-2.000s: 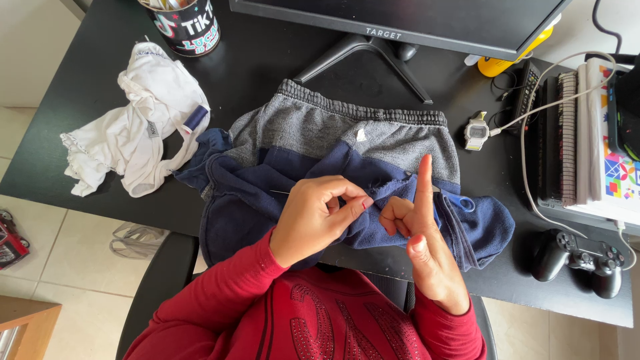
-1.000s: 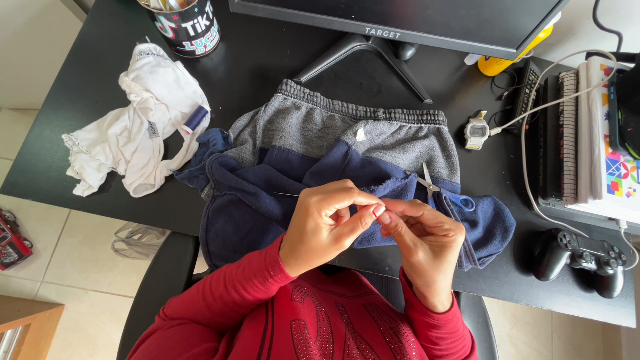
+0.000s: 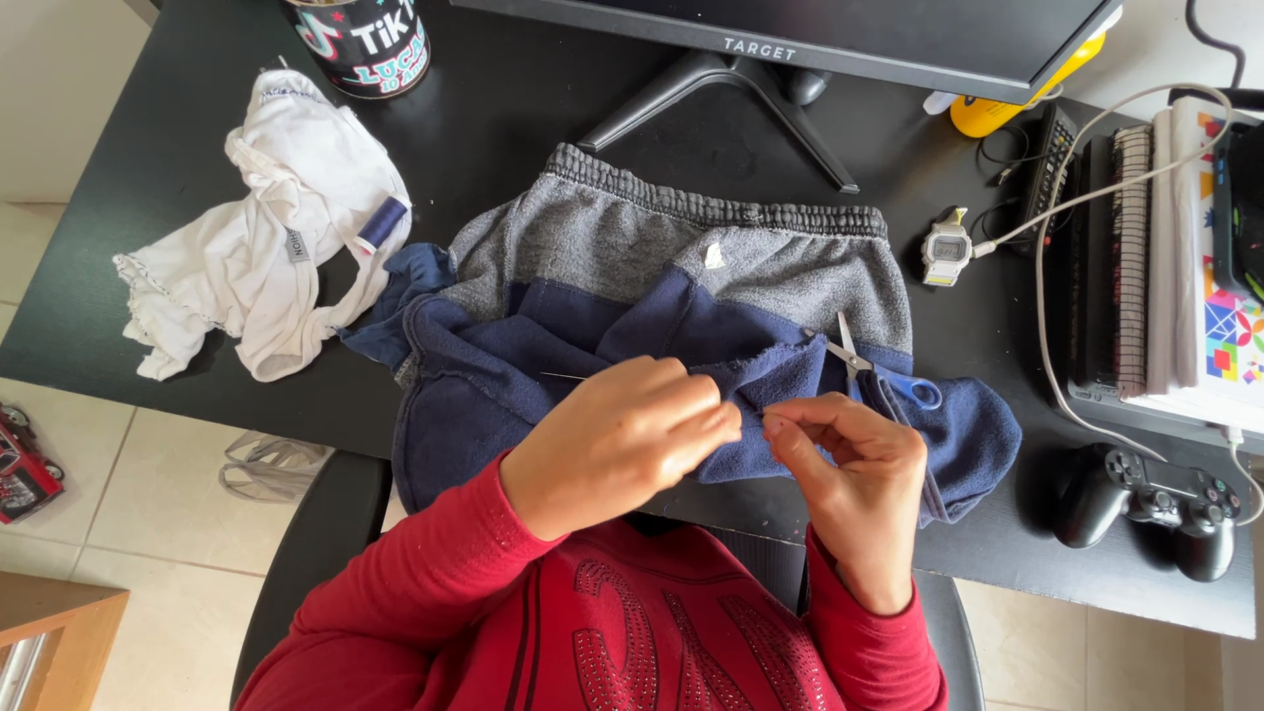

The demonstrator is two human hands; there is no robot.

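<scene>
My left hand point(image 3: 627, 434) is over the navy part of a grey and navy fleece garment point(image 3: 642, 217), fingers curled together; what they hold is hidden. A thin needle point(image 3: 561, 374) shows just left of it against the fabric; whether hand or cloth holds it is unclear. My right hand point(image 3: 854, 469) pinches thumb and forefinger on what looks like a fine thread, a small gap from my left. Blue-handled scissors point(image 3: 879, 375) lie partly opened on the garment, above my right hand. A navy thread spool point(image 3: 382, 223) rests on a white cloth garment point(image 3: 296, 168) at left.
Behind the fleece stands a monitor point(image 3: 790, 44) on a forked stand point(image 3: 681, 94). A printed tin point(image 3: 365, 44) is at back left. At right are a digital watch point(image 3: 948, 249), a white cable point(image 3: 1042, 286), notebooks point(image 3: 1131, 257), a remote control point(image 3: 1049, 163) and a game controller point(image 3: 1150, 504).
My hands, with fingertips together one second ago, are now slightly apart. My right hand's forefinger, raised straight two seconds ago, is now bent to the thumb.
</scene>
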